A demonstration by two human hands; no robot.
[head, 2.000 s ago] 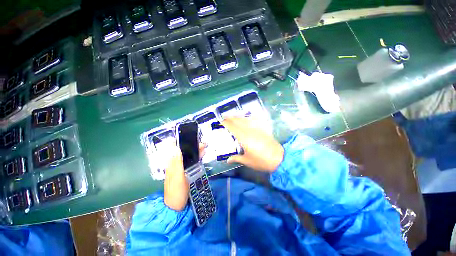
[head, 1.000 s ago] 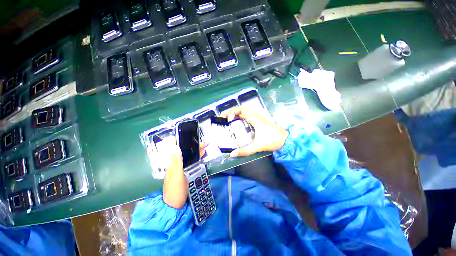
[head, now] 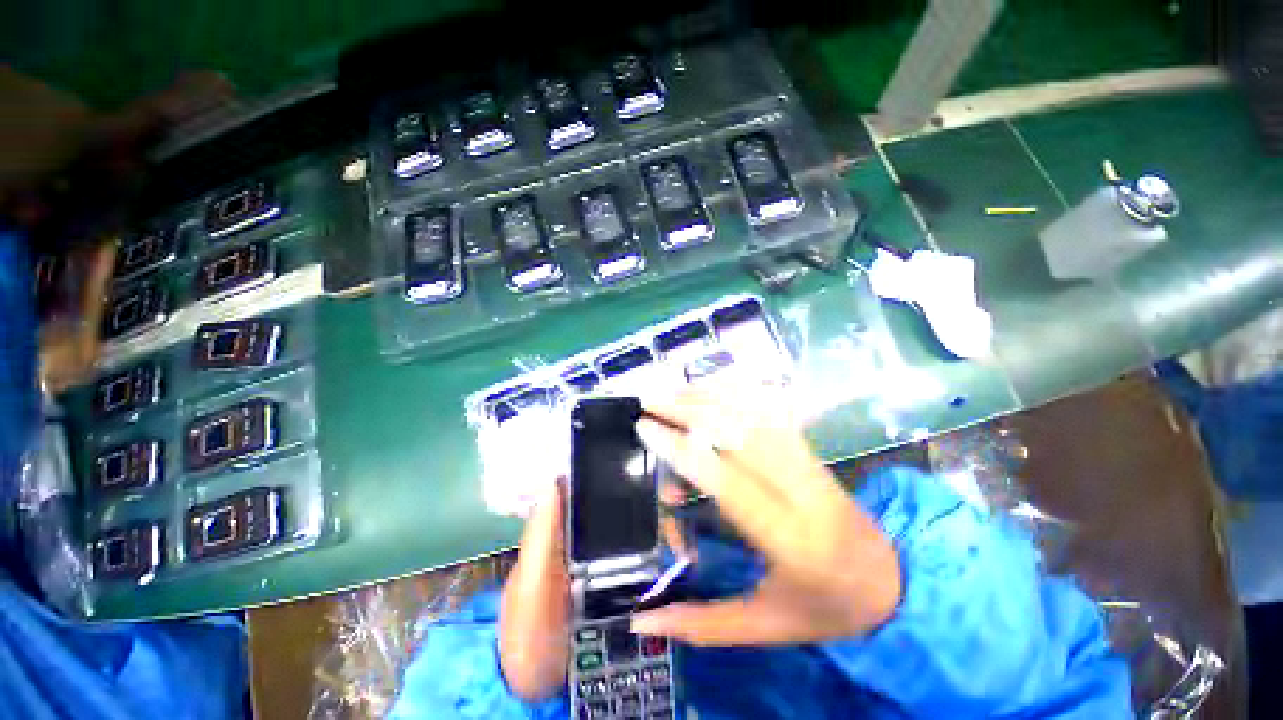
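Observation:
An open silver flip phone (head: 615,485), black screen up and keypad below, is in my left hand (head: 535,605), held in front of the bench edge. My right hand (head: 788,542) is over the phone's right side, its fingertips by the screen's upper right corner and its thumb near the hinge. A small dark piece with a pale edge (head: 664,581) shows by the hinge; I cannot tell whether my right fingers grip it. The small white tray (head: 524,464) with dark pieces lies behind, partly hidden by my hands.
A large clear tray (head: 486,312) of closed phones lies at the back. Another phone tray (head: 303,485) is at left, a white cloth (head: 940,300) and a whitish bottle (head: 1098,236) at right. Crinkled plastic (head: 369,633) is below the bench edge. Blurred blue sleeves show at far left.
My right hand has moved from the small tray to the phone. The phone now appears larger and lower. The whole view has shifted, with the bench things further right and lower.

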